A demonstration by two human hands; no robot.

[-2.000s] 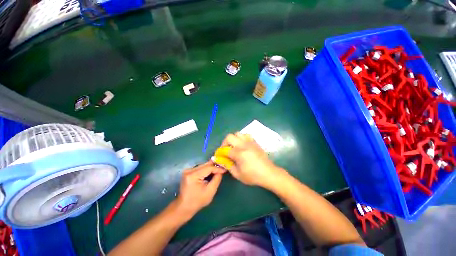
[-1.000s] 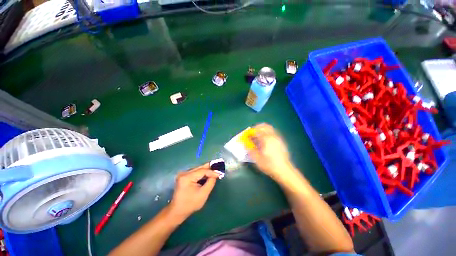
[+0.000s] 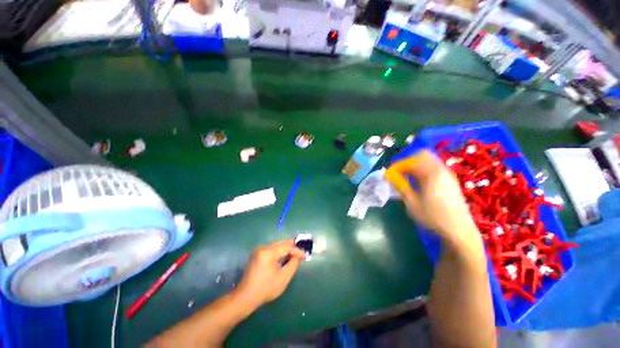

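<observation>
My left hand [image 3: 268,272] holds a small dark device unit with a pale rim [image 3: 304,246] between thumb and fingertips, low over the green bench. My right hand [image 3: 432,194], blurred, with yellow finger cots, is raised at the near left edge of the blue bin [image 3: 502,316] of red spring clamps [image 3: 506,224]. A crumpled white wipe [image 3: 370,193] is just left of its fingertips, in front of the pale blue bottle [image 3: 364,163]. Whether the fingers touch the wipe is unclear.
A white strip [image 3: 247,202] and a blue stick [image 3: 289,202] lie on the green bench [image 3: 204,88]. More units, one here [image 3: 214,138], stand in a row behind. A fan [image 3: 88,231] and red marker [image 3: 157,286] are left. A person's blue sleeve [image 3: 584,272] is at right.
The view has tilted up toward the far side. My right hand has moved right and away from the unit, to the bin's edge. The wipe is now crumpled beside the bottle. My left hand keeps the unit.
</observation>
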